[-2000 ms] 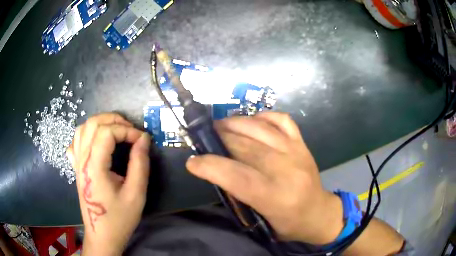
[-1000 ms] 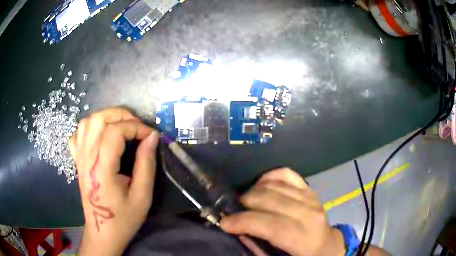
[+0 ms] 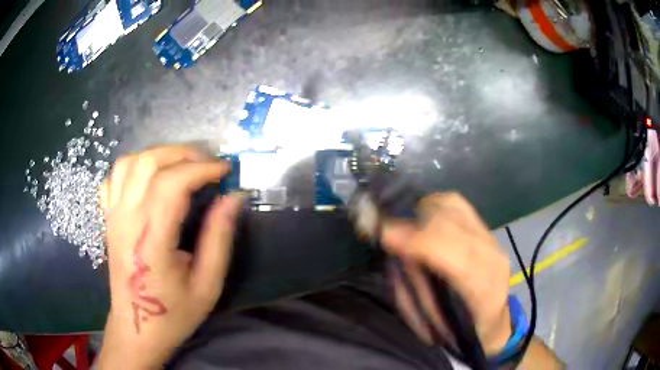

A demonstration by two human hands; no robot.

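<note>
A blue circuit board (image 3: 327,179) with silver shields lies on the dark green mat, partly over another board (image 3: 255,115); glare hides part of both. My left hand (image 3: 170,217) is at its left end, thumb and forefinger tips apart beside the edge. The tips are blurred, so I cannot tell whether they hold the board or a tiny part. My right hand (image 3: 449,253) is shut on the black soldering iron (image 3: 398,199), strongly blurred. The iron's front end is over the board's right part; its tip is not clear. A blue band is on the right wrist.
A heap of tiny clear-silver components (image 3: 71,199) lies left of my left hand. Two more blue boards (image 3: 98,32) (image 3: 199,32) lie at the upper left. A pale spool with an orange-red band (image 3: 553,25) is upper right. Black cables (image 3: 561,231) loop past my right wrist.
My right hand has moved the iron right and up, from my left fingertips to over the board's right part. My left thumb and forefinger have parted at the board's left end.
</note>
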